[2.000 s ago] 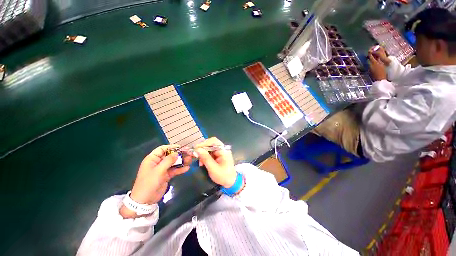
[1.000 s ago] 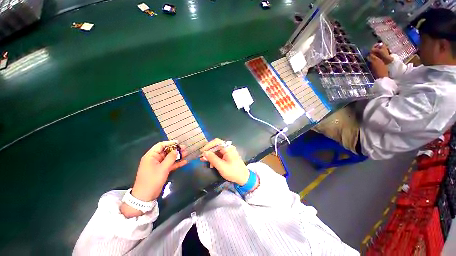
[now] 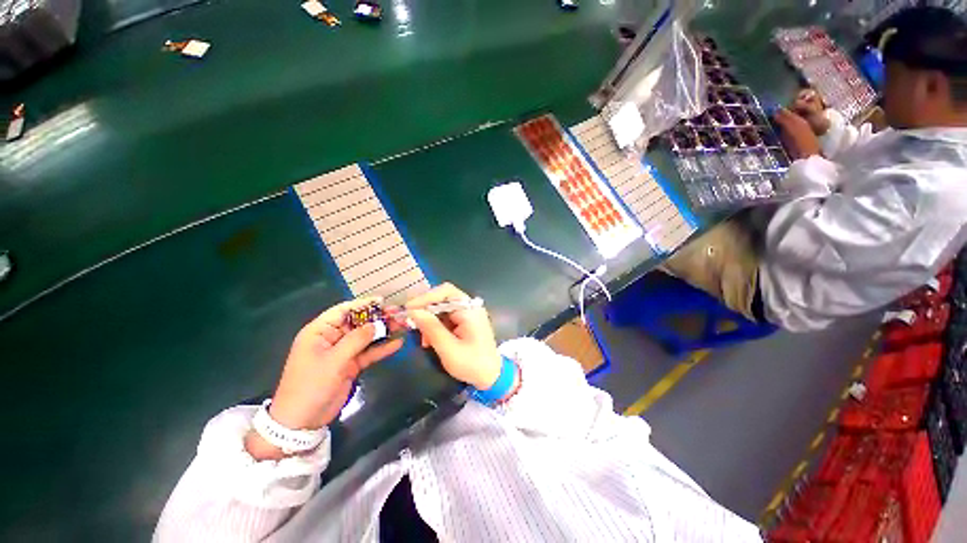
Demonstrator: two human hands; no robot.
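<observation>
My left hand [image 3: 320,366] holds a small circuit module [image 3: 366,316] with gold-yellow parts and a white patch between thumb and fingers. My right hand [image 3: 458,337] grips a slim white pen-like tool [image 3: 458,305], its thin tip pointing left at the module; whether it touches cannot be told. A tan sheet [image 3: 361,233] with dark cross lines and blue edges lies on the bench just beyond my hands, its near end partly hidden by them.
A white adapter [image 3: 510,205] with a cable, an orange sticker sheet [image 3: 578,186] and a second tan sheet [image 3: 636,186] lie to the right. Modules [image 3: 194,49] lie on the green belt. A person sits at right by a blister tray [image 3: 726,138]. Red crates [image 3: 869,456] stand on the floor.
My right hand moved away from the module, then back left to it with the tool. The modules on the belt have shifted right.
</observation>
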